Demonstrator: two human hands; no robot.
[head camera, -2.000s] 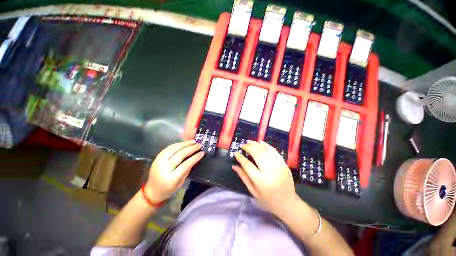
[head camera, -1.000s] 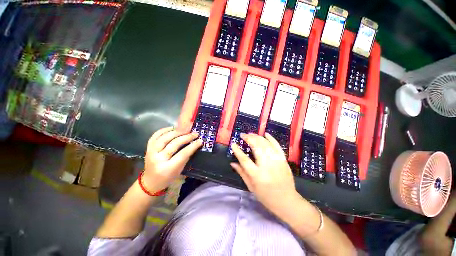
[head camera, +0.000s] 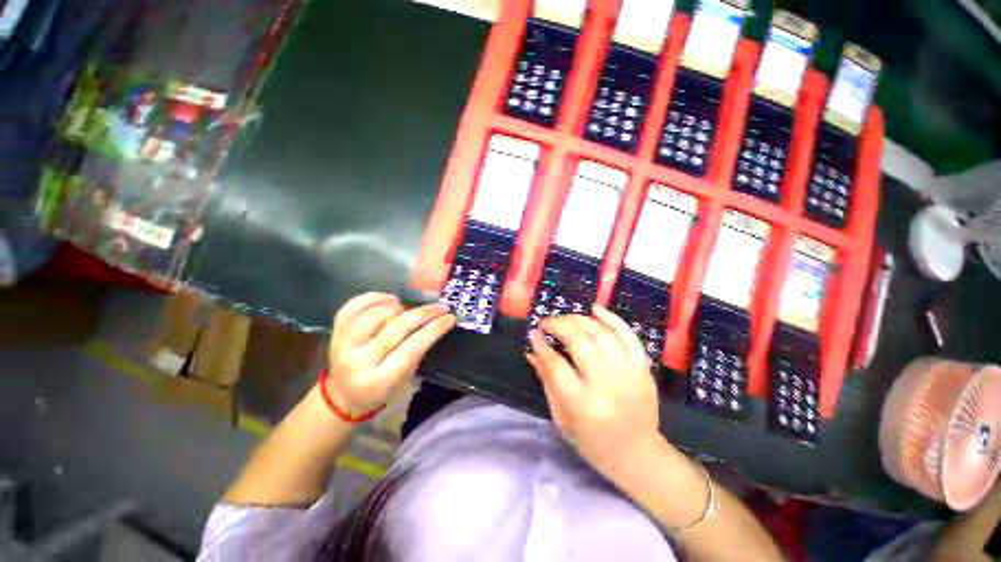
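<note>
Several open black flip phones lie in two rows in a red tray (head camera: 494, 123). Their upper halves are lit, mostly white, and the keypads face up. My left hand (head camera: 379, 349) has its fingertips at the lower left edge of the near-row leftmost phone (head camera: 472, 288). My right hand (head camera: 602, 384) has its bent fingers over the lower keypad of the second near-row phone (head camera: 562, 294) and partly covers the third phone's keypad (head camera: 639, 318). Both phones rest in the tray; whether the fingers press keys cannot be told.
A pink fan (head camera: 942, 430) and a white fan (head camera: 936, 242) stand at the right. Thin pens (head camera: 874, 311) and a small dark block (head camera: 934, 326) lie right of the tray. A dark printed panel (head camera: 154, 165) lies at the left. Another person's arm shows at lower right.
The view has shifted, so the tray appears farther right. Both hands stay at the same two phones. Several far-row screens and the near-row rightmost screen have changed from plain white to showing blue or dark markings.
</note>
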